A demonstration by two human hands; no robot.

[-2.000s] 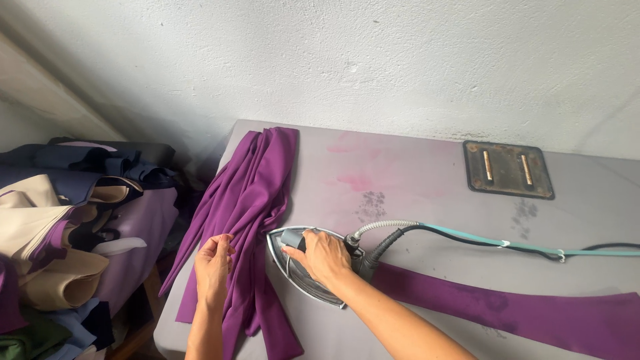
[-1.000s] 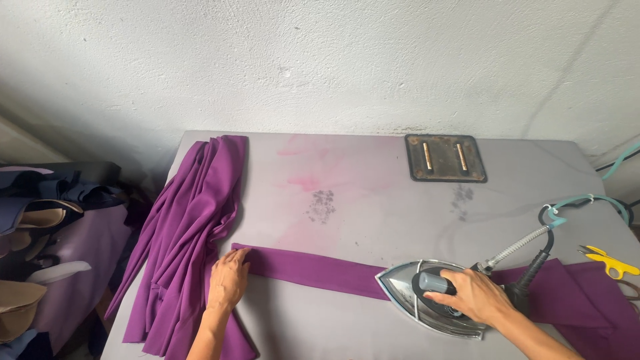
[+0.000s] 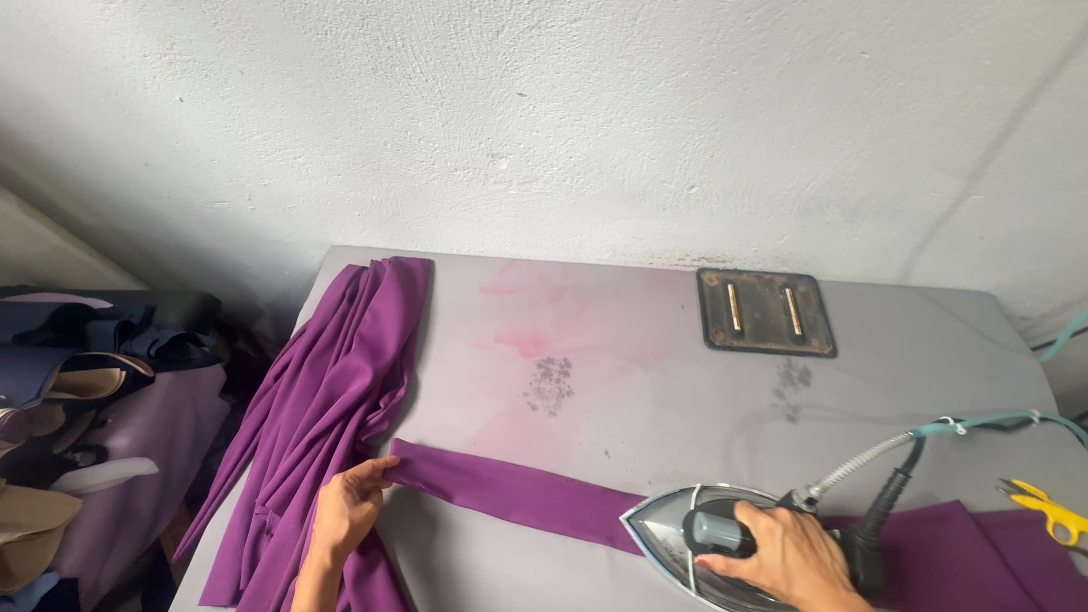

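My right hand (image 3: 790,548) grips the handle of a steam iron (image 3: 667,531), whose soleplate rests on a folded purple fabric strip (image 3: 518,493). The strip runs left from under the iron, and my left hand (image 3: 353,501) pinches its left end between thumb and fingers. Beside that hand, a heap of long purple fabric pieces (image 3: 340,374) lies gathered over the left part of the grey padded ironing table (image 3: 612,425). More purple fabric (image 3: 943,552) spreads out to the right of the iron.
A dark metal iron rest (image 3: 765,312) with two bars lies near the wall. Yellow-handled thread snips (image 3: 1050,514) lie at the right. A hose and cable (image 3: 986,421) run from the iron to the right edge. Piled fabrics (image 3: 161,425) stand left of the table.
Two seconds ago my left hand was raised over the heap, and the iron was beside it. Both the iron and my right hand have moved right, and my left hand has taken hold of the strip's end.
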